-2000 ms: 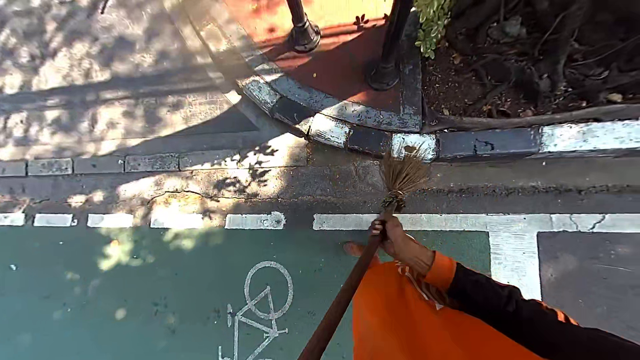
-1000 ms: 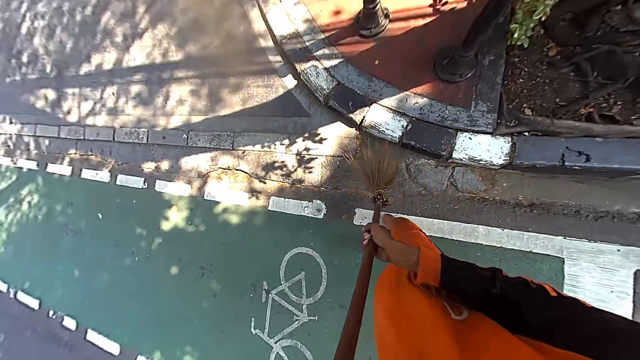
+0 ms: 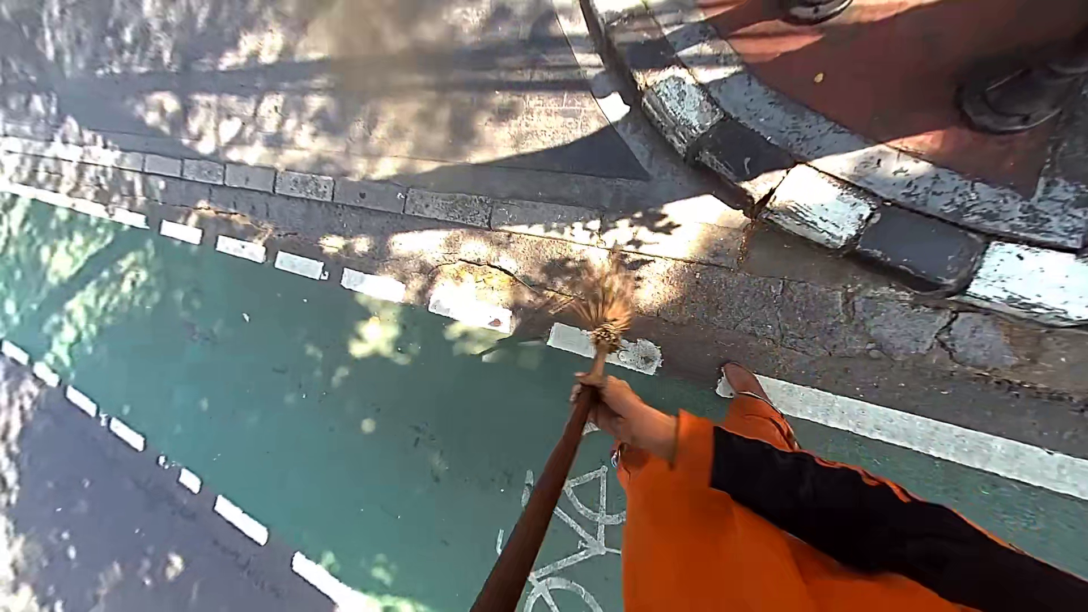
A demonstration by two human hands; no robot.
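My right hand (image 3: 619,408), in an orange and black sleeve, is closed around the brown handle (image 3: 535,518) of a long broom, just below its head. The broom's bristle head (image 3: 607,306) points away from me, over the dashed white line and the cracked gutter strip (image 3: 722,297). Its bristles are blurred and spread. The handle runs down past the bottom edge, so its far end is hidden. My left hand is not in view.
A black and white painted kerb (image 3: 820,206) curves at the right around red paving (image 3: 858,76) with black post bases (image 3: 1011,98). A green cycle lane (image 3: 365,433) with a white bicycle marking (image 3: 586,527) lies below. My brown shoe (image 3: 742,380) is beside the white line.
The view has shifted and turned. My shoe now shows ahead of the orange clothing. My right hand has kept its grip on the broom, whose bristles now look blurred.
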